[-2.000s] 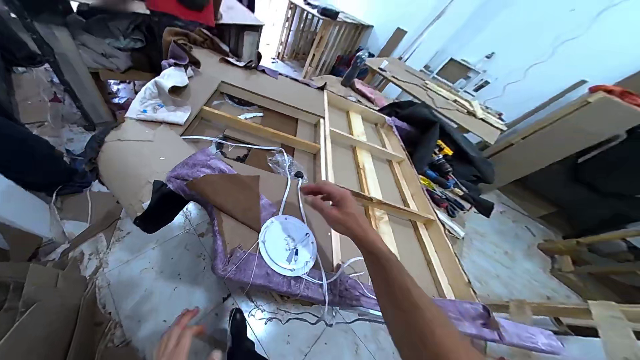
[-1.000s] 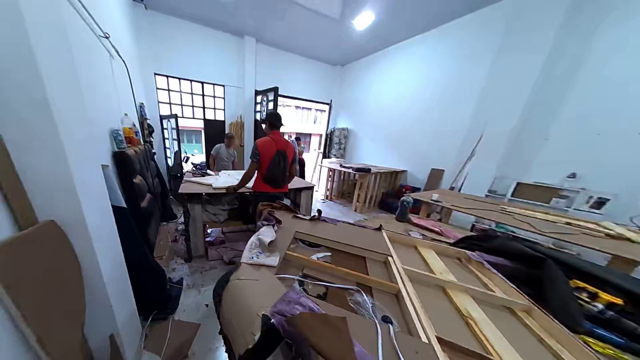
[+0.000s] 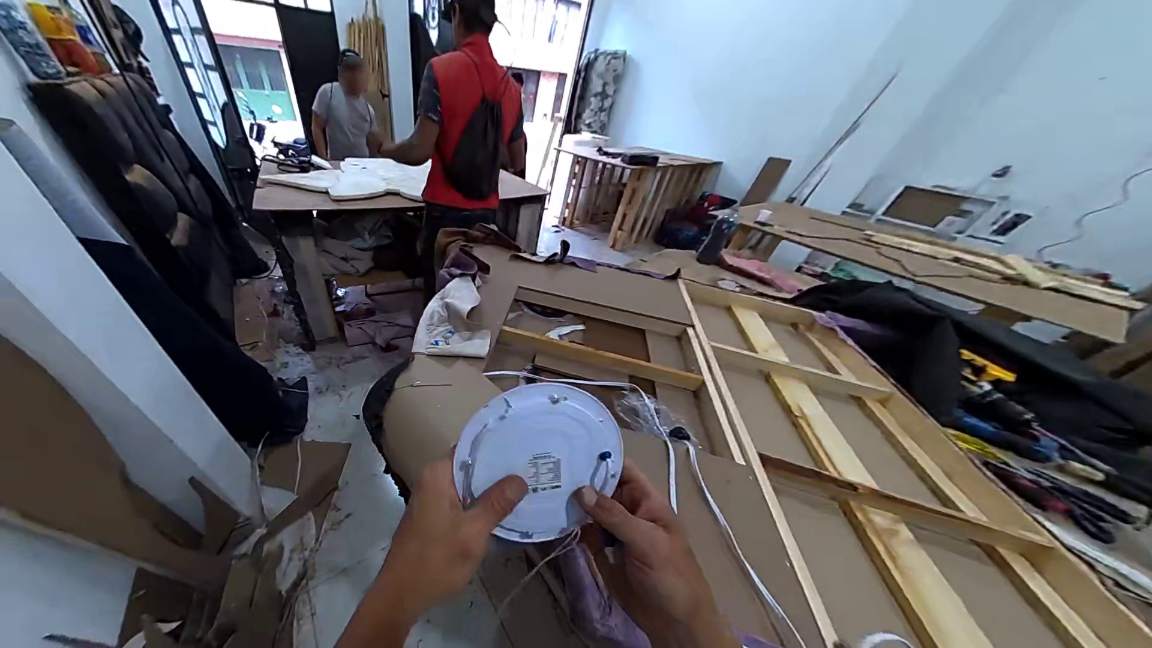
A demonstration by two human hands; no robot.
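A round white LED panel light is held up in both hands, its back with a printed label facing me. My left hand grips its lower left edge, thumb on the back. My right hand holds the lower right edge, thumb near the small cable entry. Thin wires hang below the disc. Behind it, a white cable runs over the cardboard-covered wooden frame to a dark connector by some clear plastic. Purple fabric lies beneath my hands.
Two people stand at a work table holding white padded pieces. Hand tools and black fabric lie at the right. A long bench carries wood strips. Cardboard scraps litter the floor at left. A white cloth lies on the frame's corner.
The round light, lying on the purple fabric two seconds ago, is now lifted in both hands. The view swung up to the room and partly back down.
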